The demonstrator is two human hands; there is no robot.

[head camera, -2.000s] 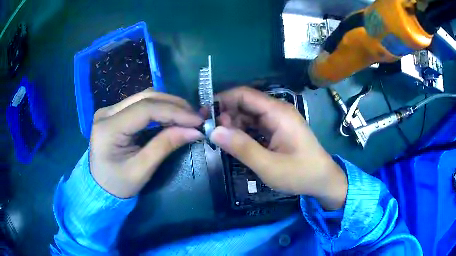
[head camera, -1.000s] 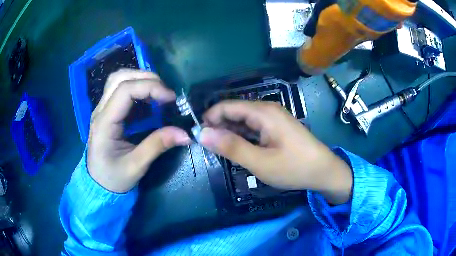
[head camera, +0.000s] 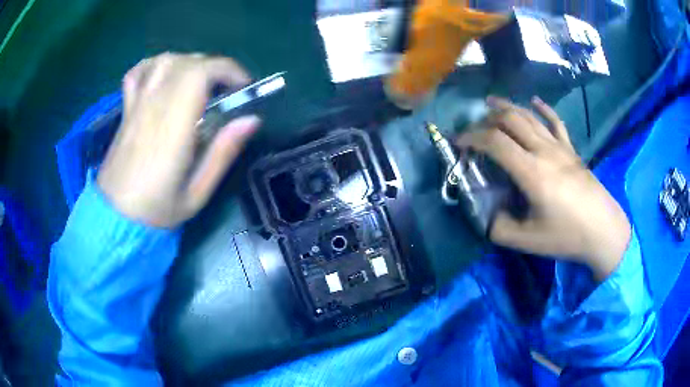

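The black housing [head camera: 348,264] lies open in front of me, with a round centre hole, two pale squares in its lower section and a shiny area in its upper section. My left hand [head camera: 170,132], blurred, holds a narrow grey-silver piece [head camera: 261,89] between thumb and fingers, up and left of the housing. My right hand [head camera: 541,178], also blurred, is right of the housing, over the air blow gun [head camera: 470,181]. Its fingers are curled around the gun's body, and the brass-coloured nozzle [head camera: 433,132] points up and left.
The orange electric screwdriver [head camera: 431,57] hangs beyond the housing. White boxes [head camera: 348,47] stand at the back. A blue parts bin [head camera: 76,143] is largely hidden behind my left hand. A blue tray [head camera: 654,178] with a dark part is at the right.
My right hand has let go of the silver piece and moved right onto the air gun. My left hand has moved up with the piece. The housing is now uncovered, and the view has shifted.
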